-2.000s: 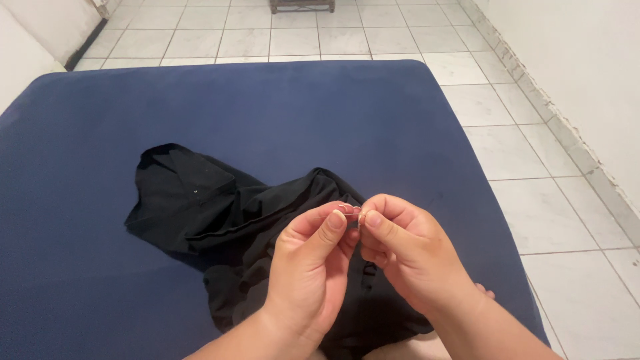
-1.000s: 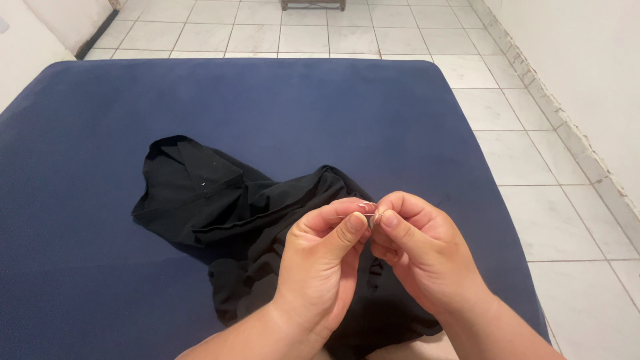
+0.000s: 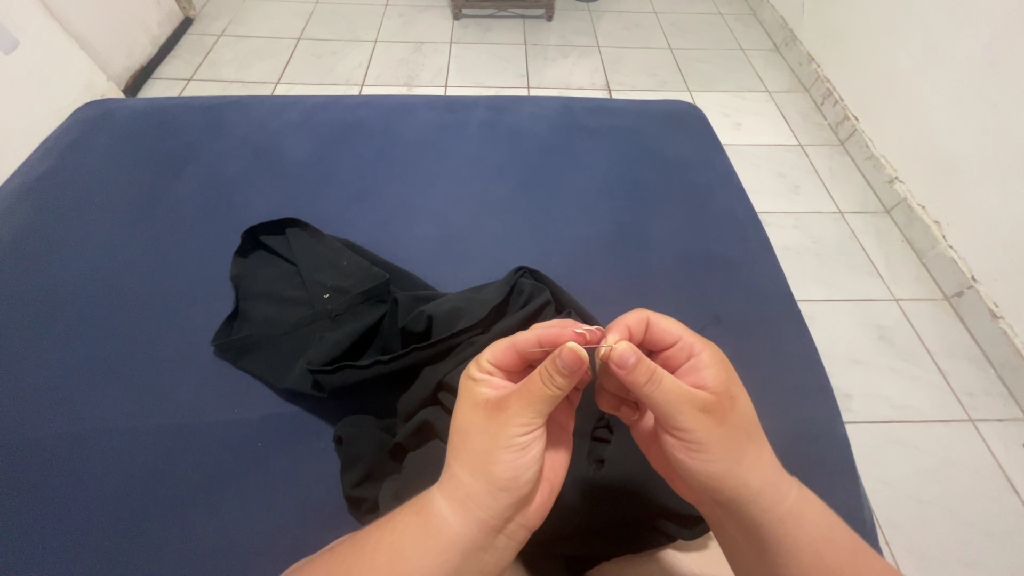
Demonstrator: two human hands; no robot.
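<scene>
A thin sewing needle (image 3: 546, 349) lies level between the thumb and forefinger of my left hand (image 3: 520, 408). Its right end reaches the pinched fingertips of my right hand (image 3: 680, 400), which nearly touch the left ones. Whether a thread is at that end is too small to tell. Beneath both hands a crumpled black cloth garment (image 3: 448, 328) spreads over the bed, partly across my lap. A small light speck shows on its left part.
The garment rests on a bed with a dark blue fitted sheet (image 3: 400, 176). White floor tiles (image 3: 864, 256) run beyond and to the right, beside a white wall (image 3: 944, 120). A small wooden piece of furniture (image 3: 502, 10) stands at the far end.
The needle now shows plainly between my fingertips, pointing left. My hands stay close together above the black garment.
</scene>
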